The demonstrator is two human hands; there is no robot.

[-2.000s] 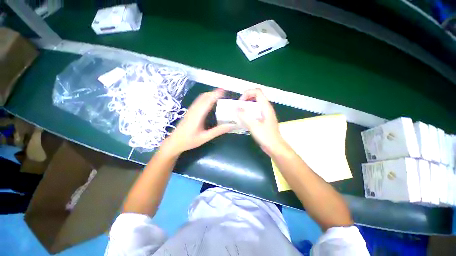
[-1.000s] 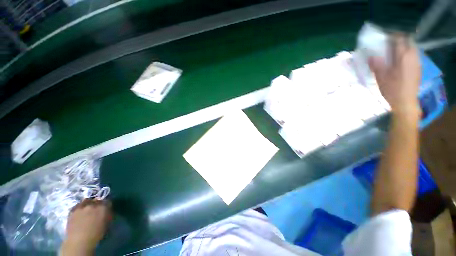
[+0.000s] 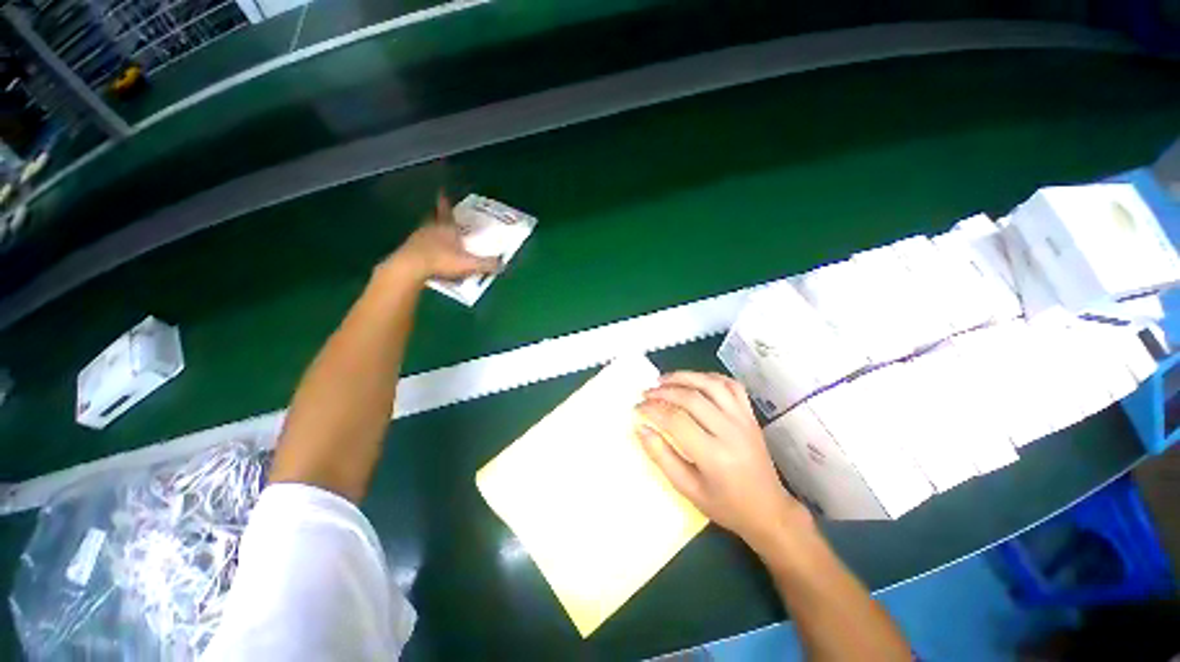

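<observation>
My left hand (image 3: pixel 447 250) reaches over the pale rail to the green belt. Its fingers are spread around the near left side of a white box (image 3: pixel 498 233), thumb on its face. My right hand (image 3: pixel 709 446) lies on the right part of a pale yellow sticker sheet (image 3: pixel 582 498) on the dark green bench, with its fingertips near the sheet's upper right edge. I cannot tell whether it pinches a sticker. The white cable pile (image 3: pixel 181 550) lies in a clear plastic bag (image 3: pixel 58 569) at the lower left, partly behind my left sleeve.
White boxes (image 3: pixel 841 453) stand in rows at the right, one lying on top (image 3: pixel 1100 239) at the far end by a blue box (image 3: pixel 1152 401). Another white box (image 3: pixel 130 373) lies on the belt at left. The pale rail (image 3: pixel 518 362) divides bench and belt. A blue stool (image 3: pixel 1100 550) is below.
My left hand has moved from the cable pile to the box on the belt. My right hand has left a box on the far right rows and come to the sticker sheet.
</observation>
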